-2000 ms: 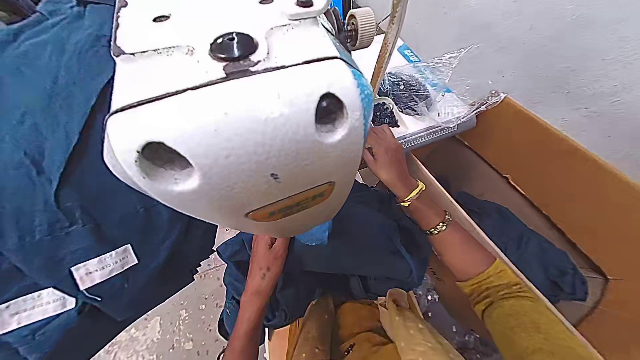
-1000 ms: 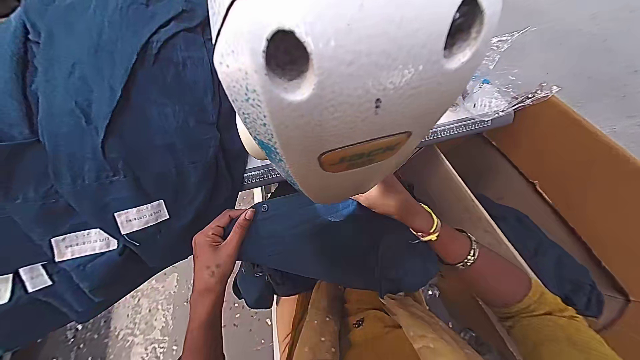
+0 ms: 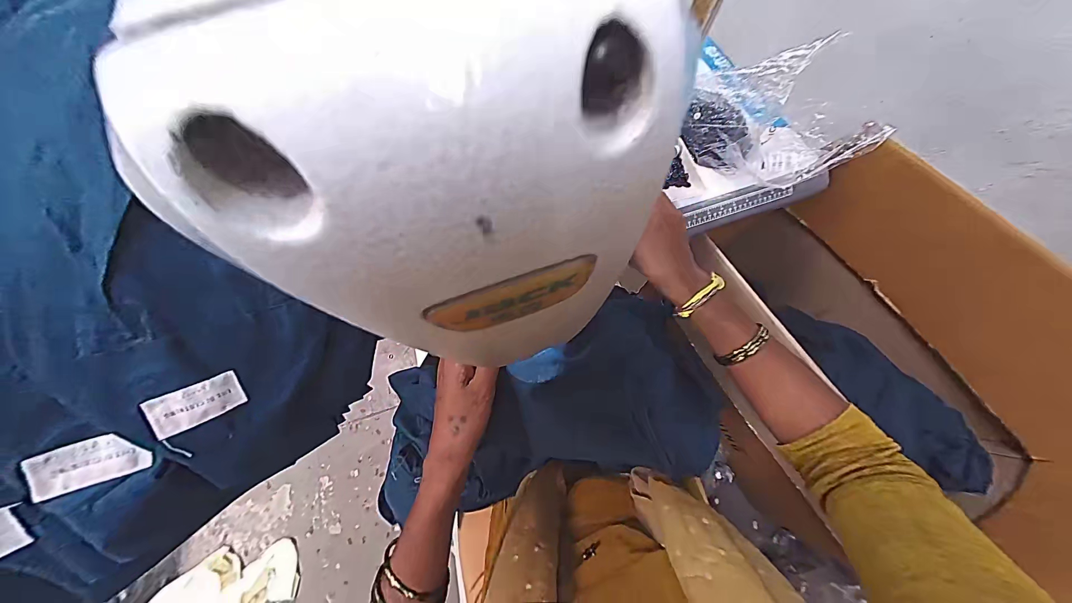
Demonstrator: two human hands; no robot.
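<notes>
The white head of a Jack sewing machine point(image 3: 402, 167) fills the upper middle and covers the work area behind it. Dark blue cloth point(image 3: 611, 394) hangs below the machine, over the lap. My left hand point(image 3: 466, 378) reaches up under the machine's lower edge at the cloth; its fingers are hidden. My right hand point(image 3: 663, 243) is at the machine's right side, beside the table edge, its fingers hidden behind the head. What either hand grips does not show.
Blue garments with white labels point(image 3: 194, 404) lie in a pile at the left. Clear plastic bags with dark small pieces point(image 3: 716, 126) rest on the table at the upper right. A cardboard box point(image 3: 946, 251) holding blue cloth point(image 3: 888, 402) stands at the right.
My left hand, seen pinching the cloth's edge left of the machine one second ago, is now under the machine head. My right hand has moved up beside the head. The view has shifted.
</notes>
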